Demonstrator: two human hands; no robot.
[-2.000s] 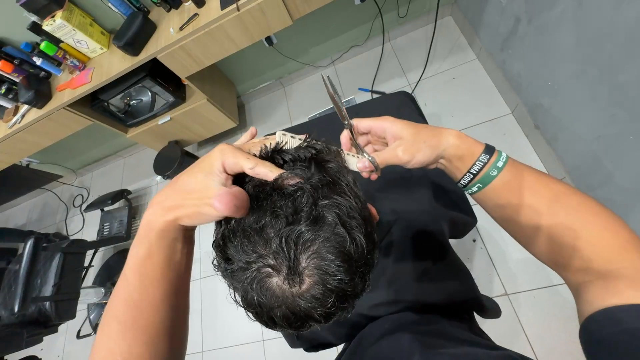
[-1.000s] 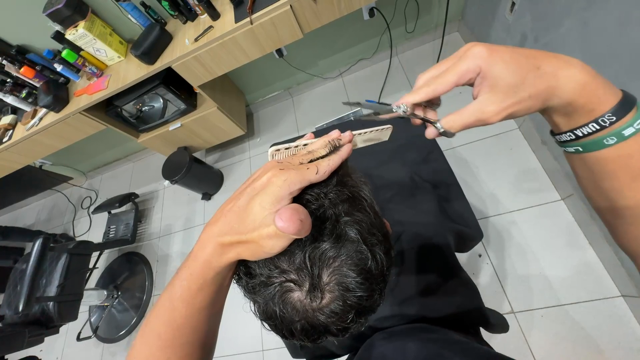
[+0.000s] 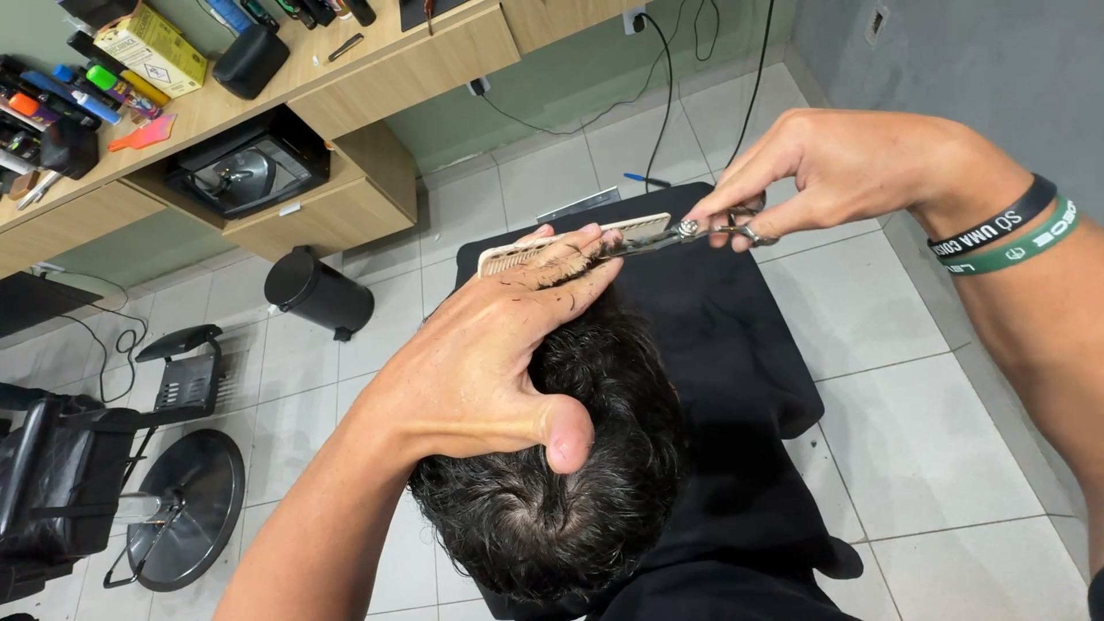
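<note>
A seated person's dark hair (image 3: 561, 517) is seen from above, a black cape (image 3: 733, 345) around the body. Over the front of the head, my left hand (image 3: 492, 345) has a lock of hair between its fingers and a pale comb (image 3: 647, 227) held beneath them. Cut hairs cling to these fingers. My right hand (image 3: 828, 177) holds metal haircutting scissors (image 3: 655, 241), whose blades reach the hair at my left fingertips. Whether the blades are closed on it, I cannot tell.
A wooden counter (image 3: 405, 73) at the upper left bears bottles, a yellow box (image 3: 153, 52) and a black case (image 3: 250, 60). Below stand a black bin (image 3: 317, 291) and a black barber chair (image 3: 65, 483). Cables (image 3: 668, 95) hang along the wall.
My right hand has brought the scissors down and left to the hair at my left fingers since one second ago. Two seconds ago my left fingers were lower in the hair.
</note>
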